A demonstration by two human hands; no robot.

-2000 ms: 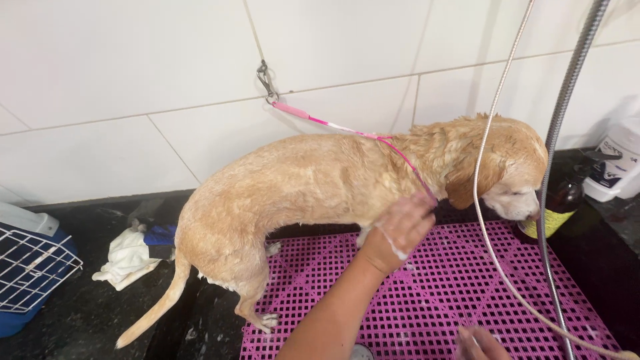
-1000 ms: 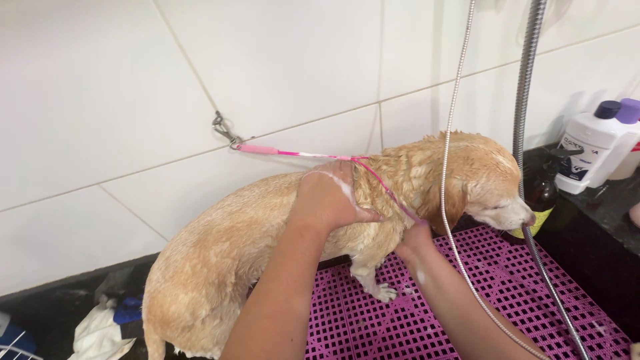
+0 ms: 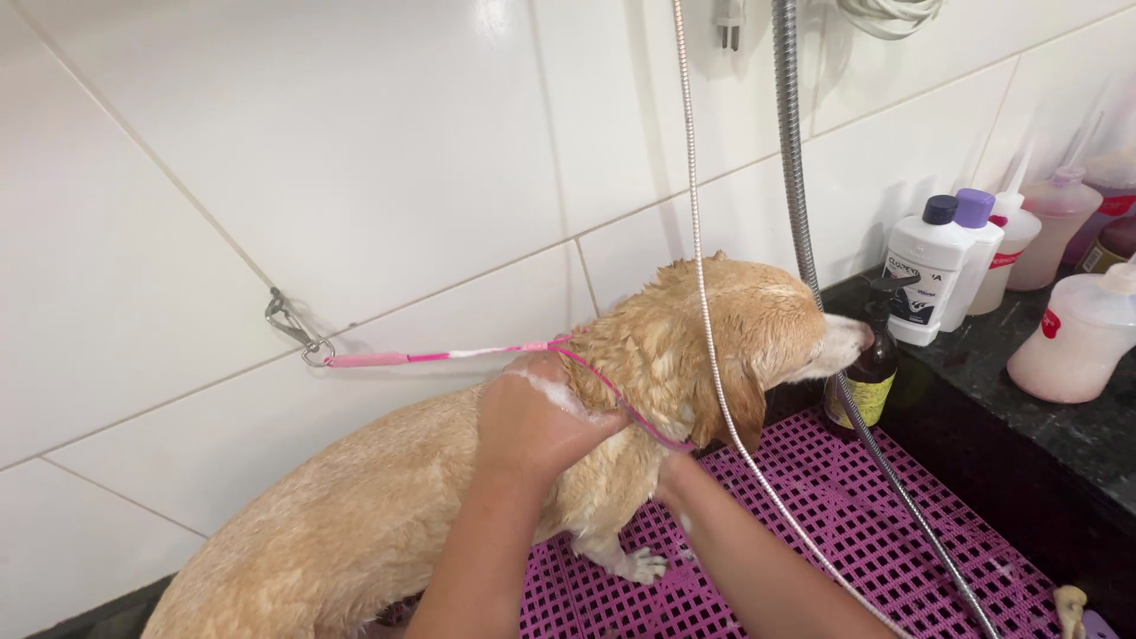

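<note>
A wet tan dog (image 3: 355, 497) stands on a pink plastic grid mat (image 3: 852, 515), its head turned to the right. My left hand (image 3: 546, 413), with white foam on its back, lies on the dog's shoulder, just under the pink leash (image 3: 364, 359) that loops around the neck. My right hand (image 3: 679, 475) reaches under the dog's neck and chest, its fingers hidden by the fur. The leash is clipped to a metal hook (image 3: 288, 319) at the tiled wall.
A metal shower hose (image 3: 794, 151) and a thin pale cord (image 3: 701, 257) hang in front of the dog. A dark pump bottle (image 3: 865, 382) stands by its muzzle. White bottles (image 3: 927, 266) and a squeeze bottle (image 3: 1078, 337) stand on the black stone ledge (image 3: 994, 382). A plug (image 3: 729, 25) hangs above.
My right hand, low in front two seconds ago, is now under the dog's neck. My left hand has moved from the chest onto the shoulder. The view has shifted toward the right-hand ledge.
</note>
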